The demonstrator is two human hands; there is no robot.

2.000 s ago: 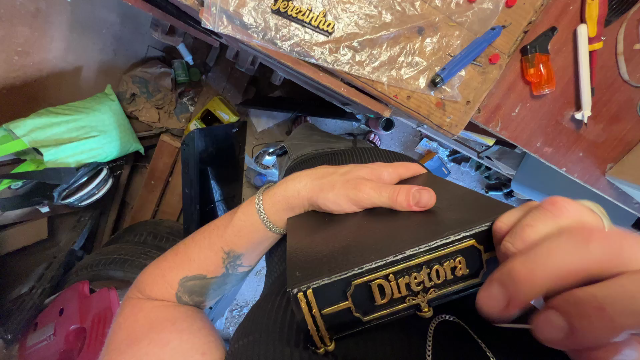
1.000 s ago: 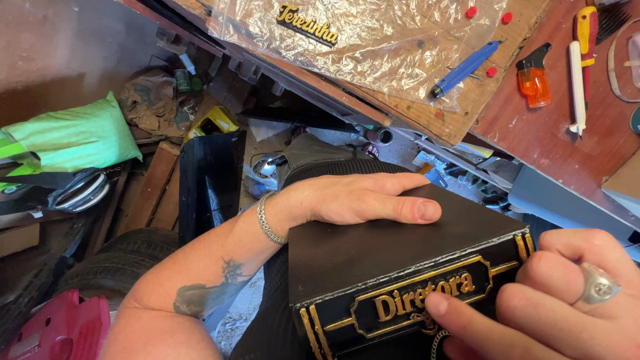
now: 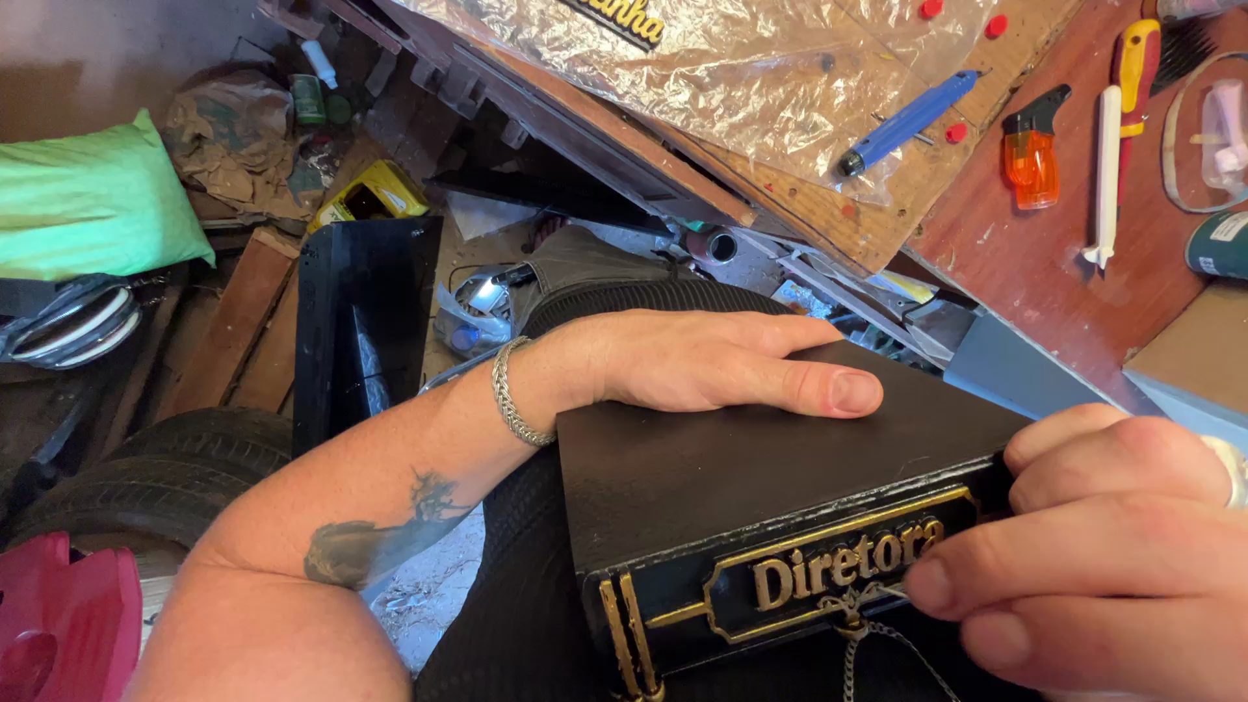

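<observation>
A black book-shaped box (image 3: 780, 439) lies tilted across my lap, its spine trimmed in gold with raised gold lettering. My left hand (image 3: 721, 370) is spread over the top face and holds the box steady, the thumb lying on the cover. At the right end of the spine my right hand (image 3: 1082, 546) has its fingertips pinched on a thin, light-coloured tip close to the lettering; what exactly it grips cannot be told. A fine metal chain (image 3: 850, 663) hangs from a small gold ring under the lettering.
Beyond the box stands a wooden bench with a clear plastic sheet (image 3: 741, 68), a blue pen-like tool (image 3: 907, 122), an orange lighter (image 3: 1032, 161) and a yellow-red handled tool (image 3: 1136, 68). At left are a green bag (image 3: 97, 205), tyres (image 3: 175, 478) and a pink plastic object (image 3: 68, 614).
A second ago my right index finger pointed at the lettering; now the right fingers are pinched at the spine's right part. My left hand has stayed on the cover.
</observation>
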